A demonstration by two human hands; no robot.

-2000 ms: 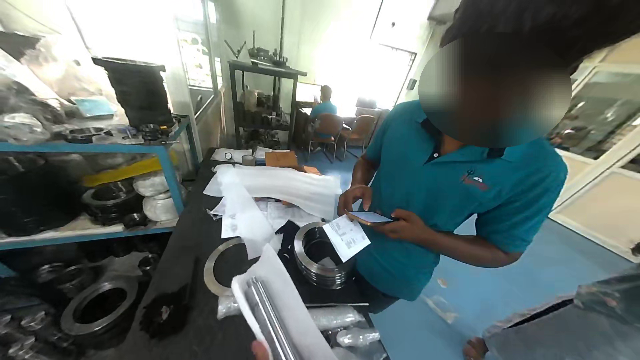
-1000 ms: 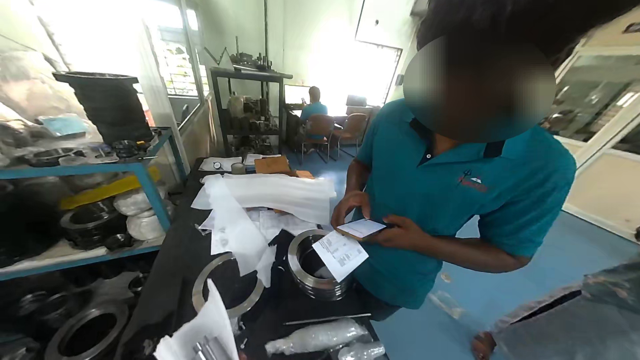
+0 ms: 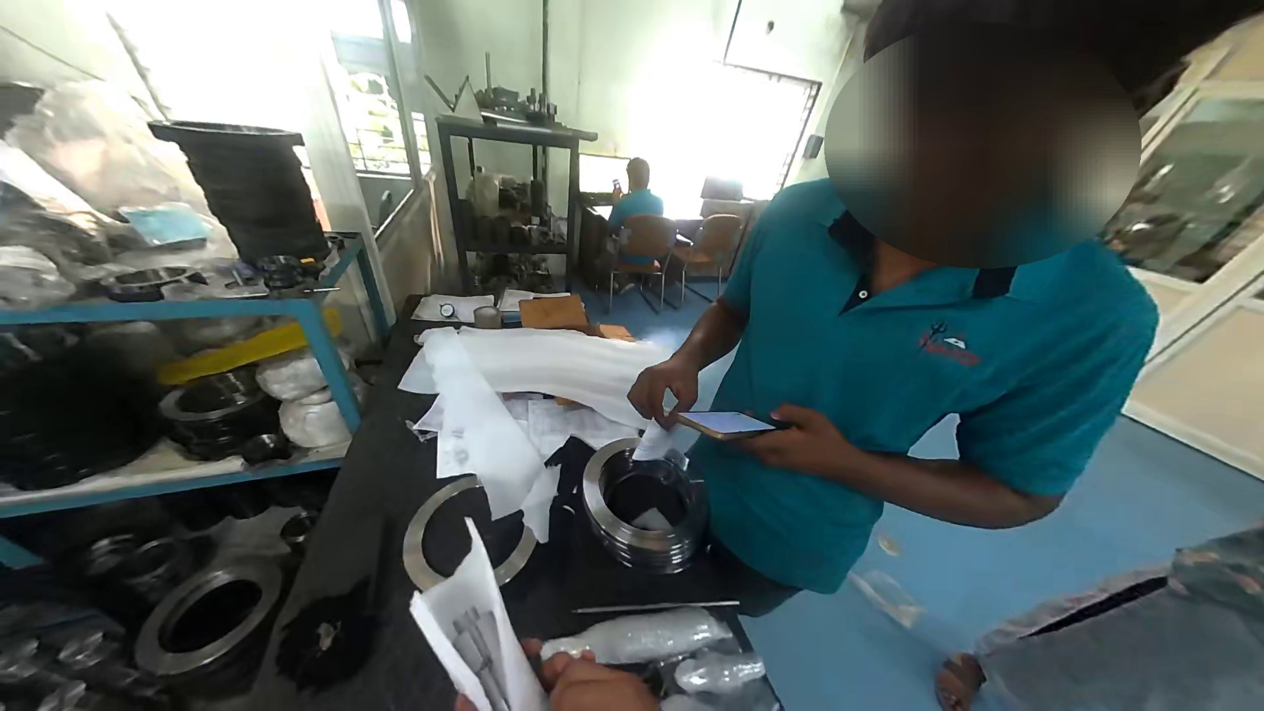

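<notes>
Several grey metal rods (image 3: 479, 652) lie in a folded white foam sheet (image 3: 504, 632) at the bottom of the head view. Only a fingertip of my left hand (image 3: 464, 703) shows, under the bundle; its grip is hidden. My right hand (image 3: 592, 683) has its curled fingers at the sheet's right edge, beside a clear-wrapped part (image 3: 642, 637). Beyond it a thin metal rod (image 3: 657, 607) lies on the black table (image 3: 346, 533). A flat metal ring (image 3: 420, 538) and a stack of thick metal rings (image 3: 647, 538) stand farther back.
Across the table a person (image 3: 918, 365) holds a phone (image 3: 726, 425) and a paper slip. White foam sheets (image 3: 553, 360) and papers cover the back of the table. A blue shelf (image 3: 326, 365) with metal parts stands left. Another person sits farther off.
My right hand has come into view beside the foam bundle. The other person's paper slip has moved from over the front of the ring stack to its back edge.
</notes>
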